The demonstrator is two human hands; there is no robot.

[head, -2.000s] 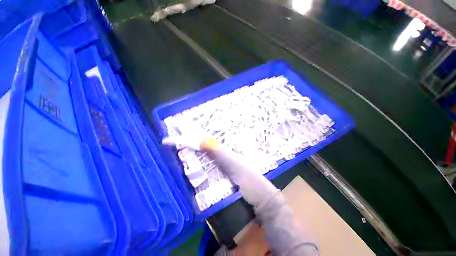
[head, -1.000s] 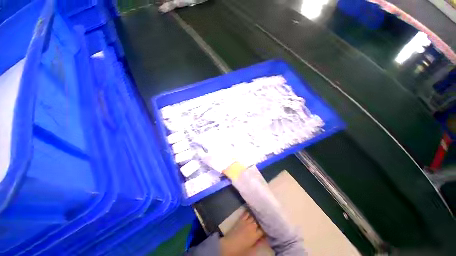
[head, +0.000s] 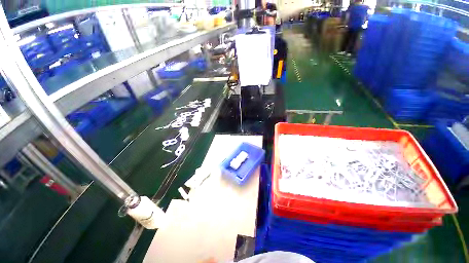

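Note:
White power adapters with looped cords (head: 182, 128) lie in a loose group on the dark green conveyor belt (head: 139, 177). The beige work board (head: 234, 205) is in front of me, beside the belt. A small blue bin (head: 242, 163) with a few white pieces stands on its far part. A grey sleeve (head: 280, 257) shows at the bottom edge, and a blurred bit of skin lies left of it. I cannot tell which arm this is. Neither hand shows clearly, and any hold is hidden.
A red crate (head: 360, 213) full of white corded adapters stands at right on stacked blue crates (head: 329, 241). A metal post (head: 77, 128) and white bottle (head: 146, 211) are at left. More blue crates (head: 401, 61) and a person (head: 356, 25) are behind.
The view has swung right, away from the blue crate of adapters and stacked crates. The red crate, small bin and belt adapters now show. The gloved hand has left the picture.

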